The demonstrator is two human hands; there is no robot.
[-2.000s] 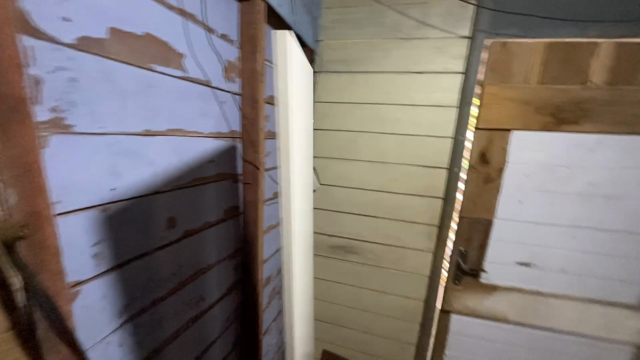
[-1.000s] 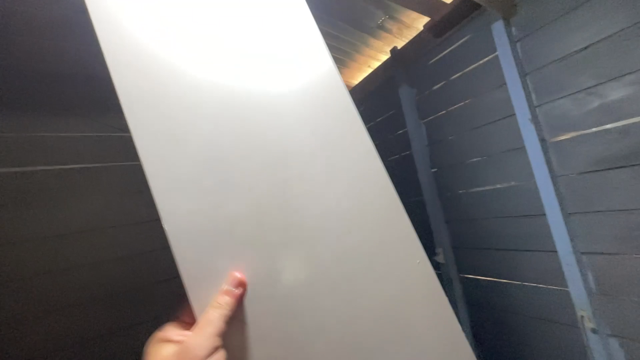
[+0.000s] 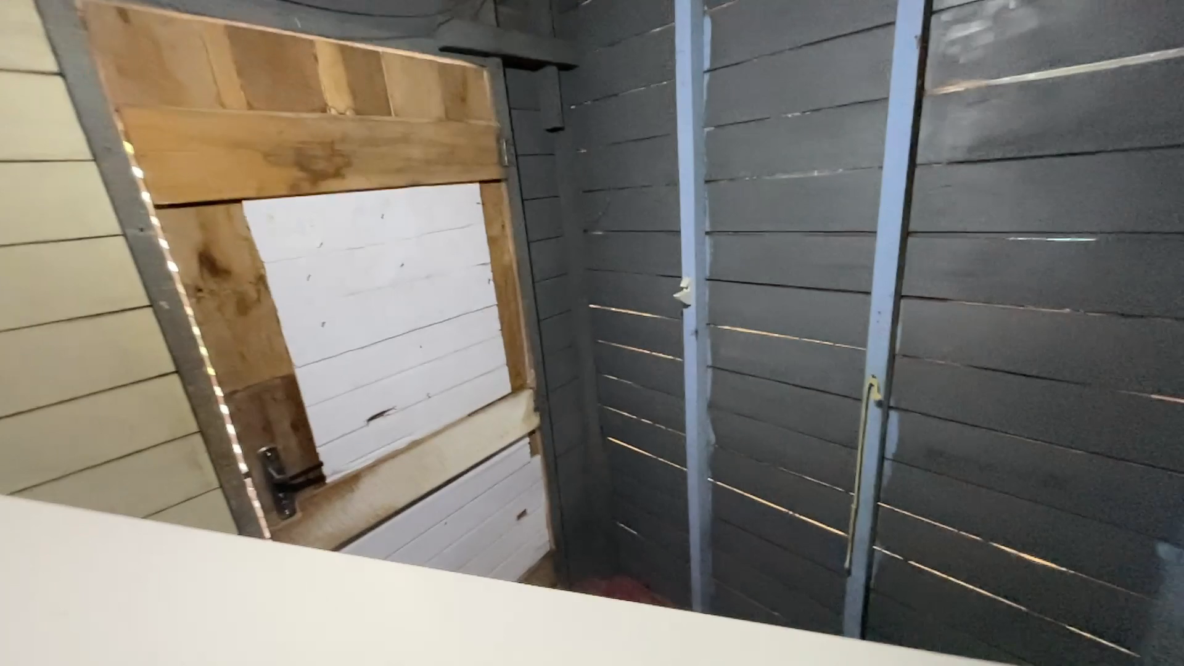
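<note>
A flat white panel (image 3: 277, 610) crosses the bottom of the head view, its upper edge sloping down to the right. Neither of my hands shows in this frame, so whether one touches the panel is hidden. Beyond the panel stands a wooden door (image 3: 305, 153) with white-painted boards (image 3: 379, 314) set in its frame. A dark metal door handle (image 3: 282, 481) is at the door's lower left.
Cream boards (image 3: 74, 277) line the wall at left. Dark grey plank walls (image 3: 786, 213) with light gaps fill the right, crossed by two upright blue studs (image 3: 692, 370) (image 3: 883, 305). A strip (image 3: 860, 472) hangs at the right stud. Something reddish (image 3: 620, 589) shows low near the corner.
The view has swung widely. One second ago a hand was at the white panel, which stood tall and tilted; now the panel lies across the bottom and no hand shows.
</note>
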